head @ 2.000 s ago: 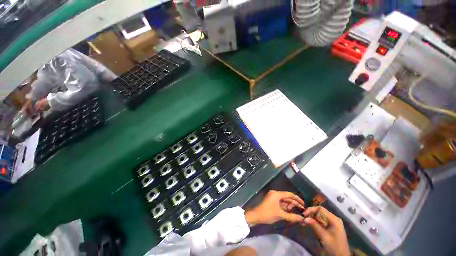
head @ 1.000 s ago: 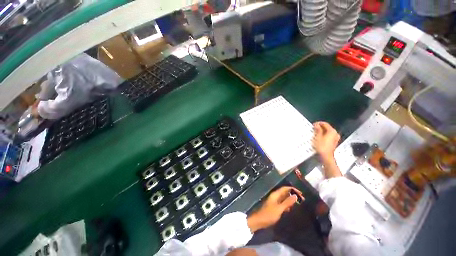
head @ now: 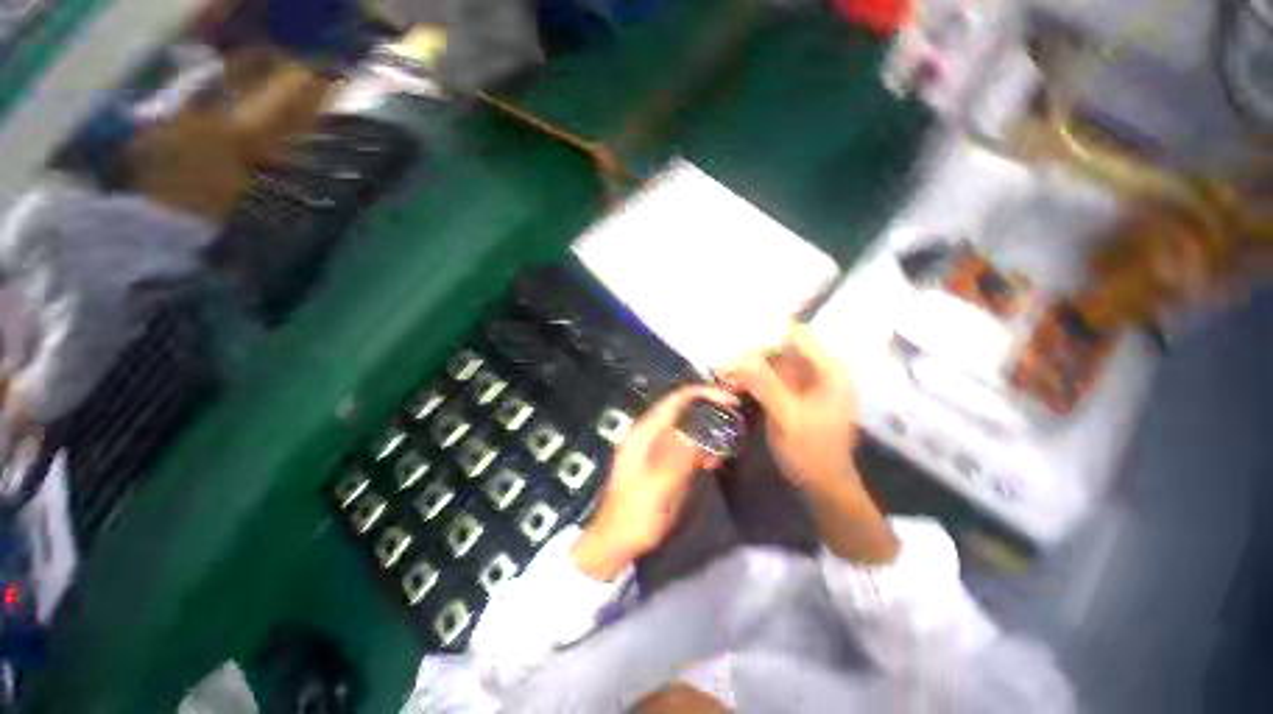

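My left hand (head: 645,481) holds a small dark rounded watch housing (head: 713,426) in its fingertips, in front of the black parts tray (head: 538,398). My right hand (head: 803,412) is close beside it, with its fingertips at the housing's upper edge. Whether the right fingertips pinch a small part cannot be told through the blur. The tray holds rows of silver-cream units with dark centres, and dark pockets at its far end. The white small-parts sheet (head: 705,265) lies beyond the hands.
A white machine (head: 894,398) stands at the right, with orange fixture nests (head: 1064,356) and a gold-yellow press head (head: 1187,258). Farther black trays (head: 314,195) lie at the upper left. A person in a pale smock (head: 105,272) sits at the left. A black rounded object (head: 307,672) is at the lower left.
My right hand has moved from the white sheet back to my left hand. My left hand has raised the dark housing. The view has shifted and blurred.
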